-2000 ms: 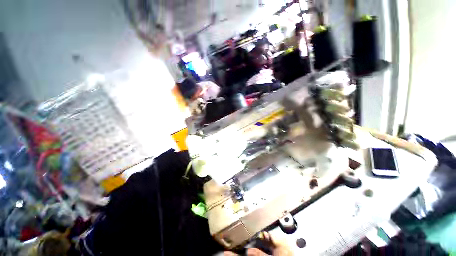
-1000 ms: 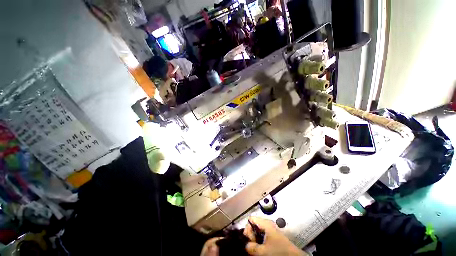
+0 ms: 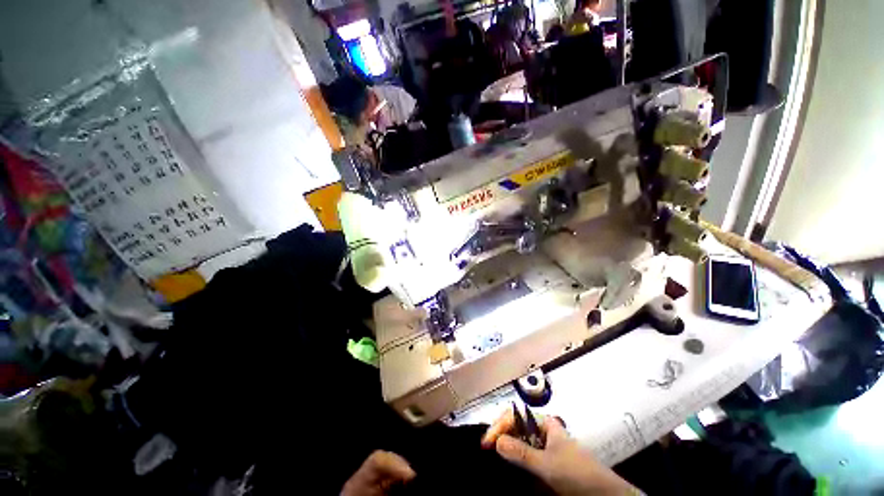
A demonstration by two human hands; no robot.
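Note:
My right hand (image 3: 548,453) is at the bottom centre, below the machine's front edge. It holds small dark thread snips (image 3: 526,424), points up, with black fabric (image 3: 456,453) at its fingers. My left hand (image 3: 380,473) is at the bottom edge, left of the right hand, partly cut off and partly against the black fabric; its fingers look curled on the cloth. The cream coverstitch machine (image 3: 504,218) stands behind the hands. Its presser foot (image 3: 441,318) is lit, and no cloth shows under it.
Black garments (image 3: 262,358) are heaped left of the machine, with a neon green bit (image 3: 363,350) beside the bed. A smartphone (image 3: 732,288) and loose thread (image 3: 666,374) lie on the white table. Thread cones (image 3: 683,165) stand at the machine's right end. A person (image 3: 373,107) is in the background.
The view has shifted, and the machine sits farther right in it. Both hands are now more fully visible and farther apart, with black fabric between them. The snips' points now show clearly.

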